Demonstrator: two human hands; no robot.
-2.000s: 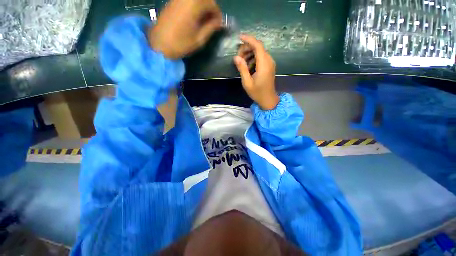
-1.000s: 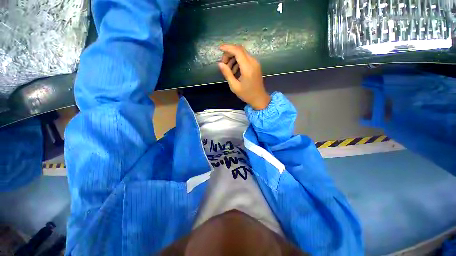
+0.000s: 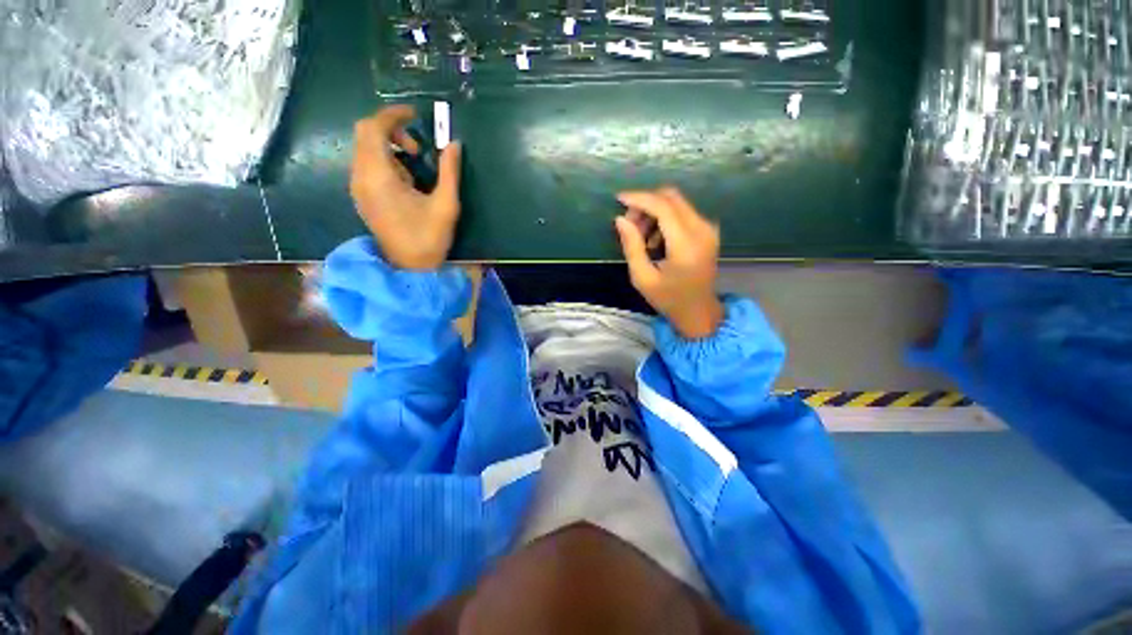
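A clear working tray point(image 3: 608, 89) lies beyond my hands at the top centre, with rows of dark-and-white parts. My left hand point(image 3: 407, 205) is over the bench below the tray's left end, thumb and fingers apart. A white strip piece point(image 3: 442, 125) lies just beyond the thumb tip; whether they touch is unclear. My right hand point(image 3: 675, 261) is near the bench's front edge, right of centre, with fingers curled toward the thumb. The space between its fingertips is dark, and I cannot tell whether it holds a small component.
A large clear bag of white pieces point(image 3: 143, 99) is at the left of the dark green bench point(image 3: 546, 217). A stacked filled tray point(image 3: 1024, 137) is at the right. A small white chip point(image 3: 795, 106) lies below the working tray's right end. An open cardboard box point(image 3: 279, 316) is below the bench.
My left arm, stretched forward with its hand out of view one second ago, has drawn back and its hand shows near the white strip. The view has shifted, showing more of the working tray.
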